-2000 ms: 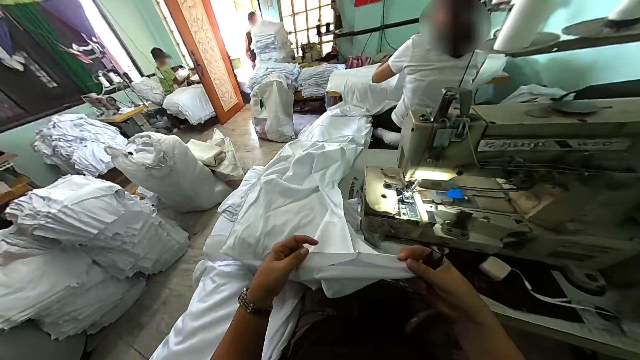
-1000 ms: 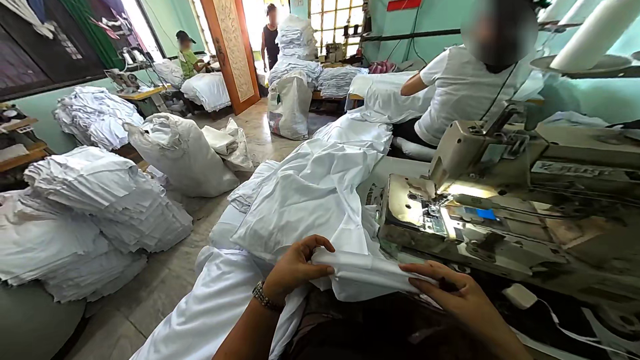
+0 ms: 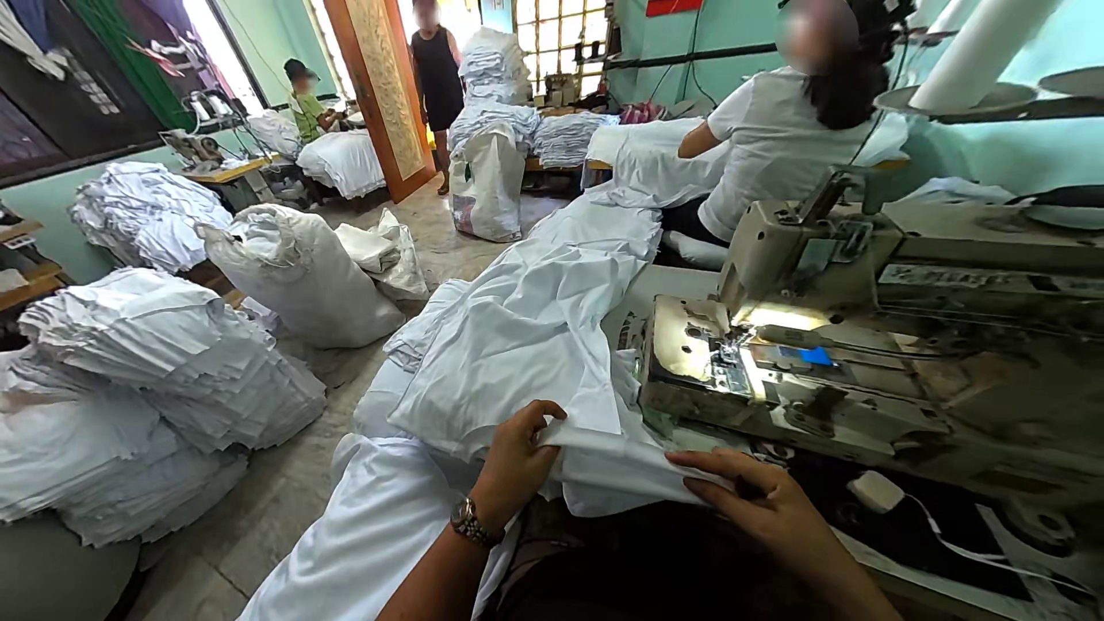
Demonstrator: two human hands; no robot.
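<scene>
White fabric (image 3: 517, 345) lies in a long heap beside an industrial sewing machine (image 3: 802, 345), whose lamp lights the needle area. My left hand (image 3: 522, 461), with a wristwatch on the wrist, pinches the fabric's near edge between thumb and fingers. To its right, my right hand (image 3: 746, 496) holds the same folded edge, thumb below and fingers above. The held strip stretches between both hands, in front of the machine's bed. A small blue piece (image 3: 815, 355) rests on the machine, right of the needle area. More white cloth (image 3: 371, 526) hangs down at the lower left.
Stacks of white cloth (image 3: 164, 371) and a full white sack (image 3: 297, 276) stand on the floor at left. A co-worker in a white shirt (image 3: 776, 147) sits beyond the machine. Another person stands by the wooden door (image 3: 379, 95); one sits farther left. A thread cone (image 3: 983, 52) stands upper right.
The fabric edge between my hands, spread wider two seconds ago, is now gathered into a narrower fold. The view has shifted. The person near the door now stands clear of the tall cloth stack.
</scene>
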